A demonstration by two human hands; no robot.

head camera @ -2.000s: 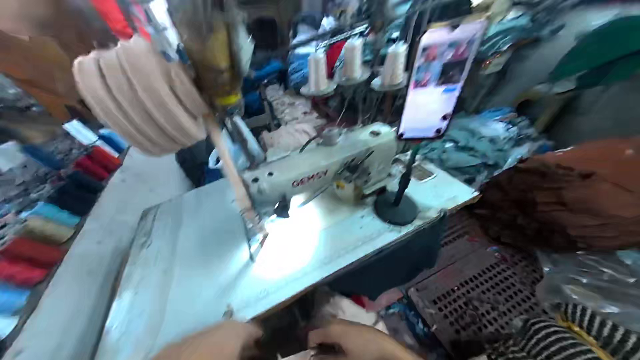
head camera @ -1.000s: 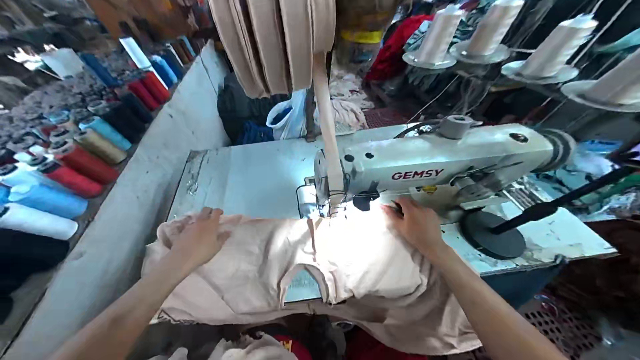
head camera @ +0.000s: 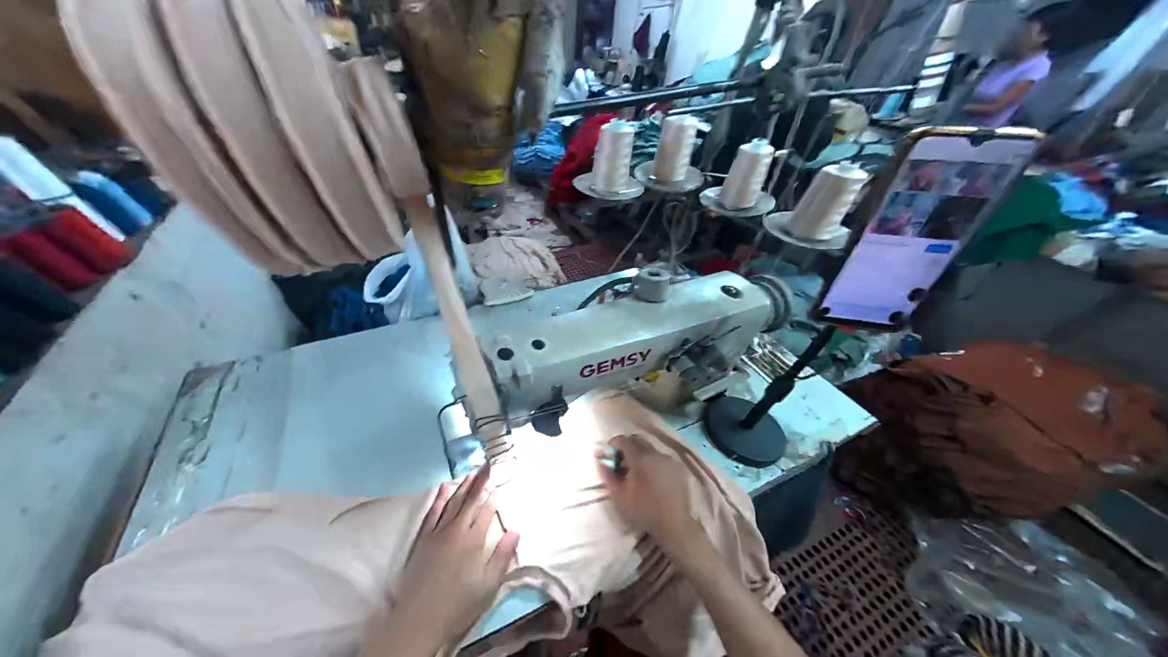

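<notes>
A Gemsy sewing machine (head camera: 620,351) stands on a pale worktable (head camera: 338,401). Light pink fabric (head camera: 246,547) lies over the table's front, brightly lit near the needle. My left hand (head camera: 461,557) rests flat on it, fingertips beside the needle area. My right hand (head camera: 643,484) is on the cloth to the right, fingers curled round a small dark tool whose kind I cannot tell. From a roll of pink fabric binding (head camera: 237,119) at upper left, a strip (head camera: 452,310) runs down to the machine's needle end.
A phone (head camera: 912,228) on a round-based stand (head camera: 745,431) stands at the table's right. Thread cones (head camera: 675,149) are behind the machine. Thread spools (head camera: 68,242) lie beyond a low wall (head camera: 137,319) at left. Brown fabric (head camera: 1049,411) is heaped at right; a person (head camera: 1008,78) is far back.
The cloth, absent from the tabletop two seconds ago, was under both hands one second ago. Since then my left hand has moved in beside the needle area. The view has shifted.
</notes>
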